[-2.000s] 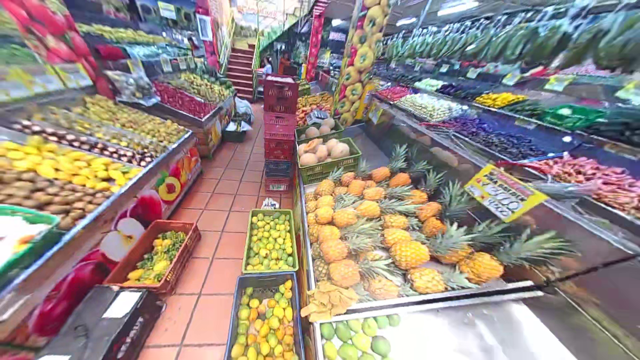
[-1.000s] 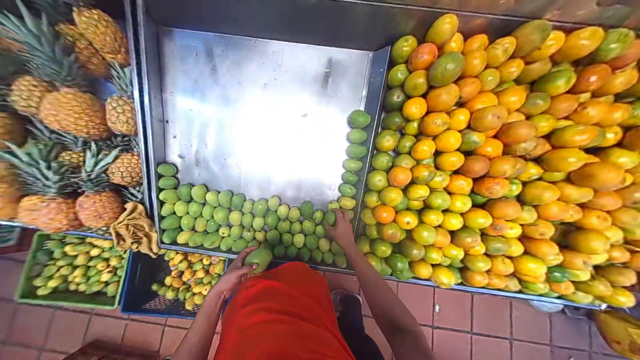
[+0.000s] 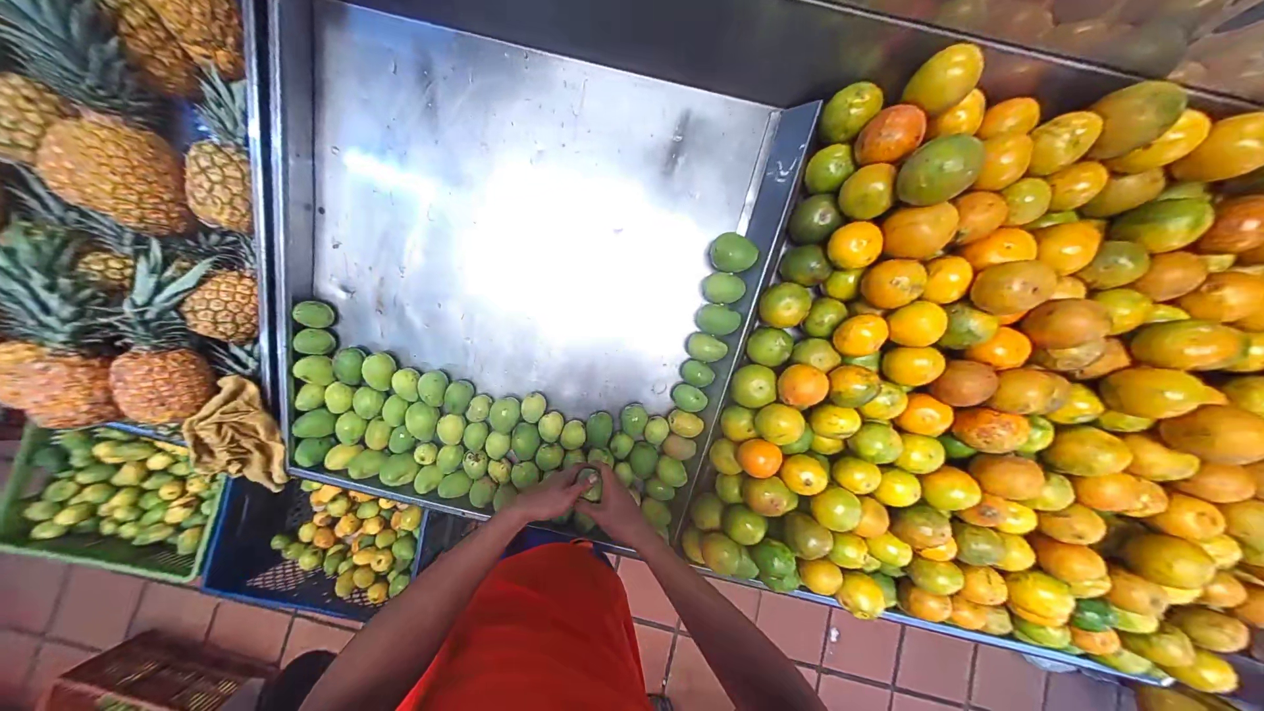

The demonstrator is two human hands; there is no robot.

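Both of my hands meet at the front edge of a metal display tray, close to its right corner. Between them is a small green mango; my left hand closes on it from the left and my right hand touches it from the right. Around my fingers lie green mangoes packed in rows along the tray's front. A single column of them runs up the right wall, and a few stand at the left wall. My fingertips are partly hidden.
Orange and green papayas or mangoes are heaped right of the tray divider. Pineapples and a brown cloth are at the left. Below stand a green crate and a blue crate of fruit, and a red-brown crate on the tiled floor.
The view swung from the aisle to this tray. Since one second ago, my left hand has moved from the tray's front edge, where it held a green mango, rightward, and my right hand has come to meet it.
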